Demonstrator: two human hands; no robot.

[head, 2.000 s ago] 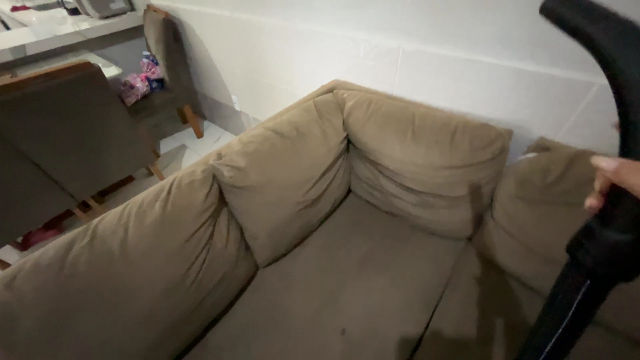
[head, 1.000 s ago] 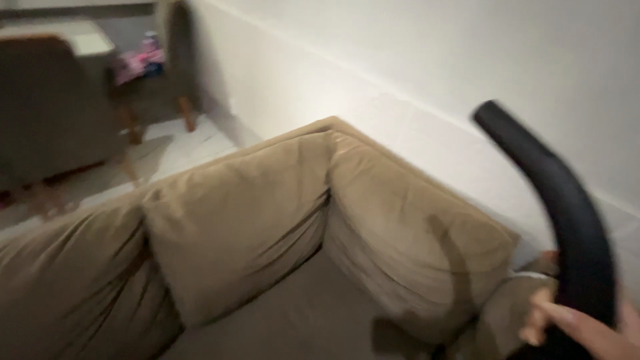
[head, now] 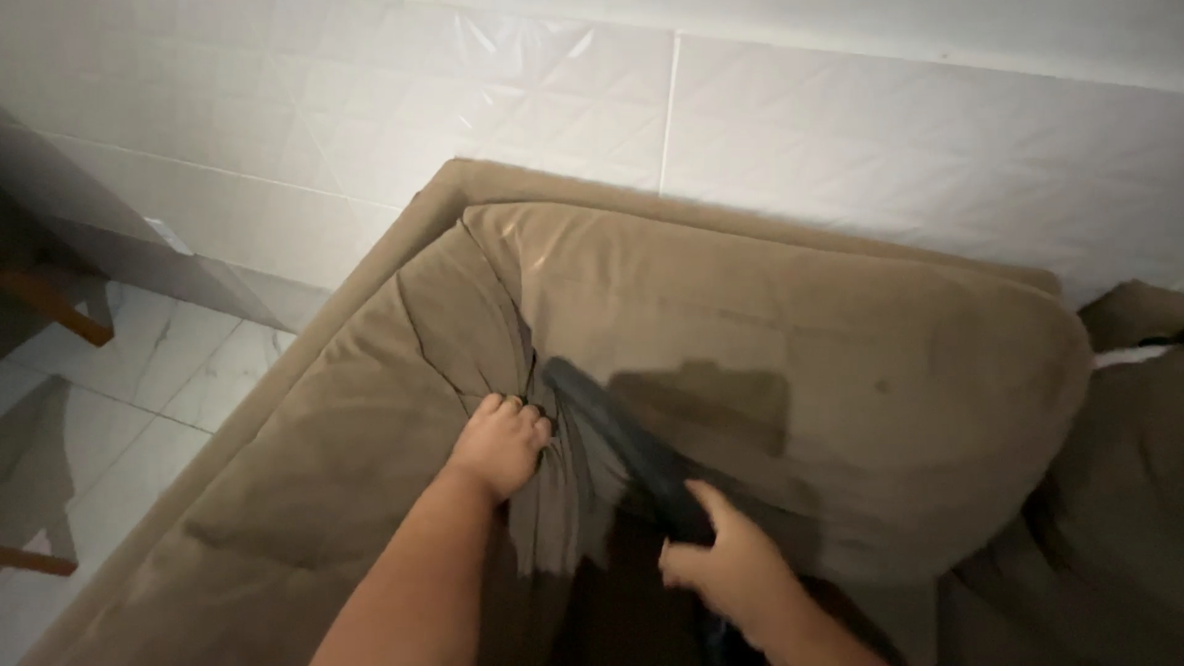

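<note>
My left hand (head: pixel 504 444) grips the bunched fabric at the edge of the left brown back cushion (head: pixel 342 453), by the corner of the sofa. In my right hand (head: pixel 726 555) is a black vacuum cleaner wand (head: pixel 624 430) with a bent end. The wand's tip lies at the gap between that cushion and the right back cushion (head: pixel 832 351), just right of my left fingers. Its lower part is hidden by my right hand and dark shadow.
A pale textured tile wall (head: pixel 573 102) stands behind the sofa's back frame (head: pixel 740 227). On the left are a marble-look floor (head: pixel 176 370) and wooden furniture legs (head: pixel 65 310). Another brown cushion (head: pixel 1110 481) is at the right.
My left hand has come into view and holds the cushion fabric. The black wand, raised in front of the wall earlier, is down at the gap between the cushions. The view has moved closer to the corner.
</note>
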